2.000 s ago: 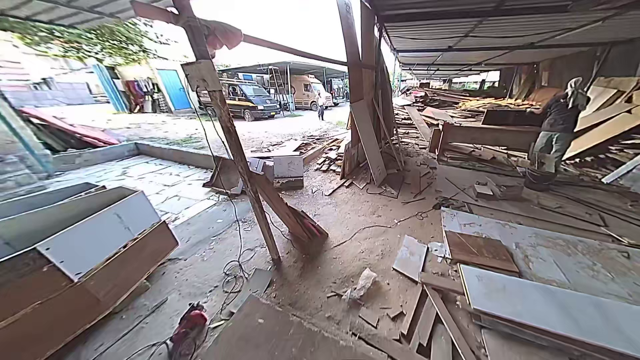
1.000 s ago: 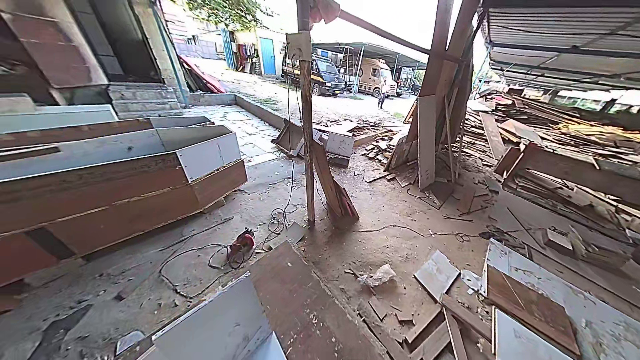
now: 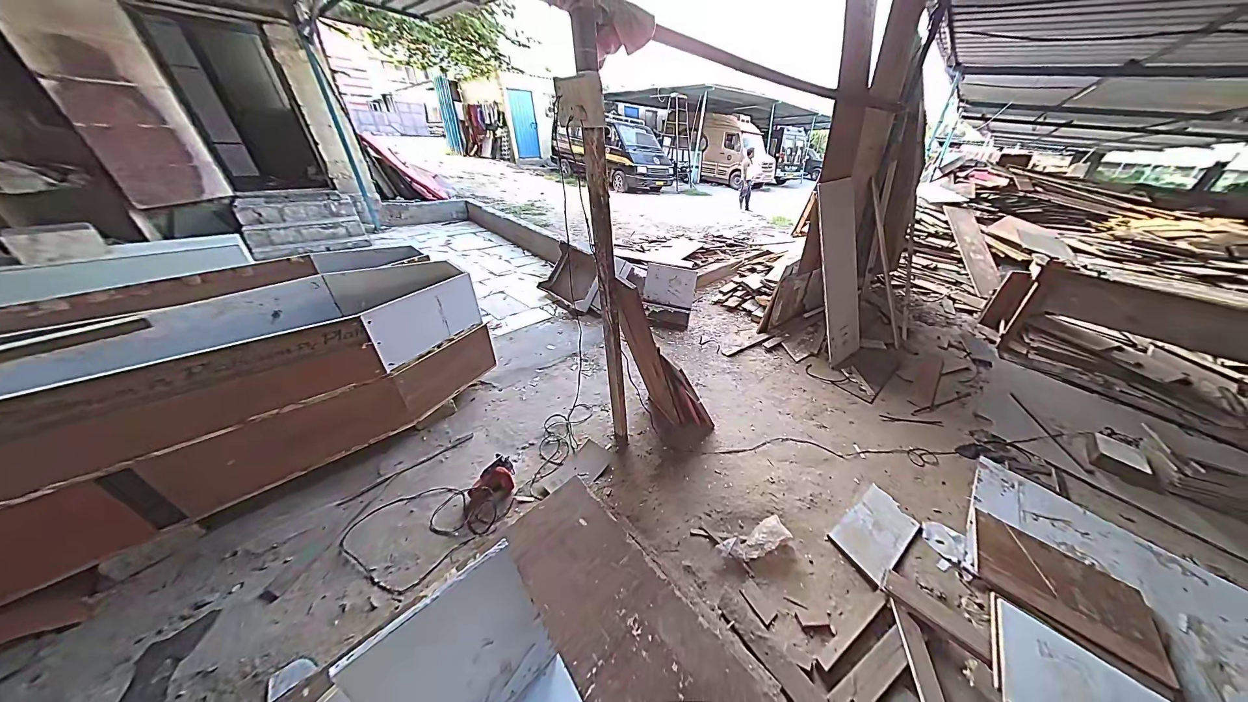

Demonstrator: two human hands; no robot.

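Neither my left hand nor my right hand shows in the head view. At the bottom centre lies a brown wooden board [image 3: 624,595], with a pale grey panel [image 3: 448,624] against its left side. A red corded power tool [image 3: 490,487] rests on the dusty floor left of the board, its black cable looped around it. Coffin-shaped wooden boxes [image 3: 273,409] with pale inner faces stand side by side on the left.
A wooden post [image 3: 606,253] rises behind the power tool, with boards [image 3: 655,380] leaning by it. Wood offcuts [image 3: 877,634], a crumpled plastic bag [image 3: 760,538] and a trailing cable [image 3: 790,442] lie at right. Large scrap-wood piles [image 3: 1102,234] stand behind. A distant person [image 3: 747,178] is near parked vans.
The view has swung left, bringing the boxes and doorway in. The co-worker seen at the right two seconds ago is out of view.
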